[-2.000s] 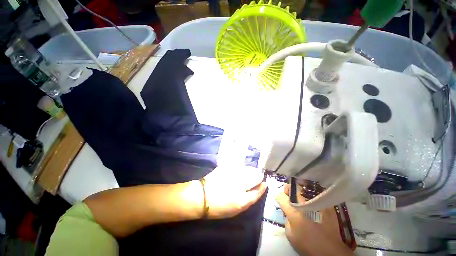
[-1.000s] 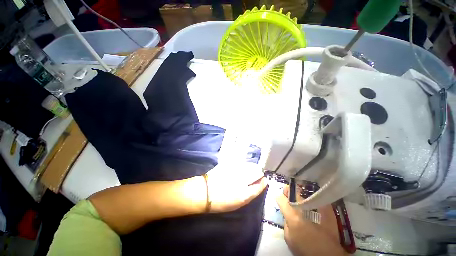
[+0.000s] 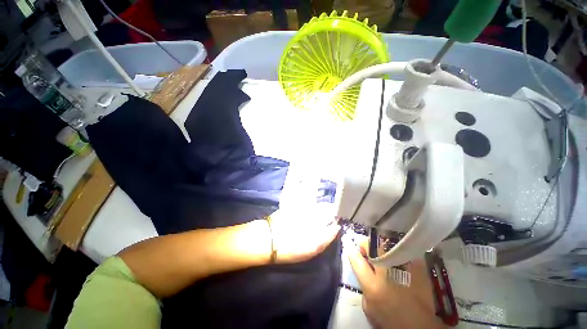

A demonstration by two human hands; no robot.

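Note:
A black garment piece (image 3: 174, 167) lies over the table and hangs over its front edge. My left hand (image 3: 302, 238) lies on the cloth beside the needle area of the white sewing machine (image 3: 418, 193); lamp glare washes out its fingers. My right hand (image 3: 392, 289) is right of the needle area, partly behind the machine's front guard, with a finger pointing up toward the needle. The glare and machine head hide whether it touches the cloth. Red-handled snips (image 3: 441, 289) lie against or beside my right hand. The presser foot and needle cannot be made out clearly.
A yellow-green fan (image 3: 331, 61) stands behind the machine head. A green-handled screwdriver (image 3: 473, 19) stands upright on the head. Pale blue tubs (image 3: 251, 54) are behind the table. A cardboard strip (image 3: 83, 205) runs along the left edge, with a clear bottle (image 3: 51, 93) beyond it.
The view has shifted slightly, so the machine sits a little further left. My right hand's finger has moved slightly up and left near the needle. My left hand stays on the cloth.

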